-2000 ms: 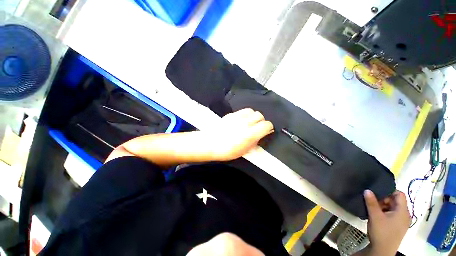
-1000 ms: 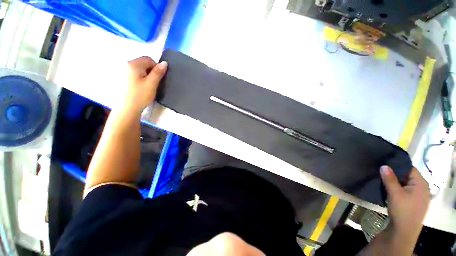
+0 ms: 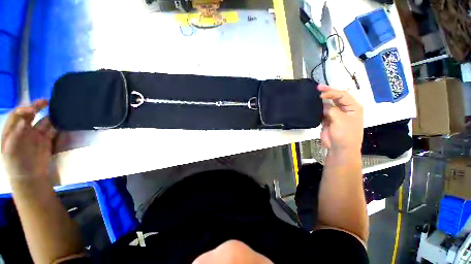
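Note:
A long black fabric strap [image 3: 193,116] lies flat across the front of the white table. A rounded black pocket [image 3: 89,100] is at its left end and another [image 3: 290,103] at its right end. A thin silvery line [image 3: 181,102] runs along the middle between two D-rings [image 3: 137,99], the second at the right pocket's edge. My left hand [image 3: 28,136] is at the left end, its fingertips at the strap's edge. My right hand [image 3: 342,116] holds the right end, with some fingers hidden.
Part of the sewing machine [image 3: 206,11] shows at the top. Green-handled snips [image 3: 313,28] and a dark cable lie right of the yellow tape [image 3: 283,38]. Two blue bins [image 3: 370,32] stand at right, one holding silvery pieces. A white basket [image 3: 311,152] is below the table edge.
The strap has been turned over, and its pockets and D-rings now show. It lies more level across the view. The view has swung right, bringing the blue bins and cartons in.

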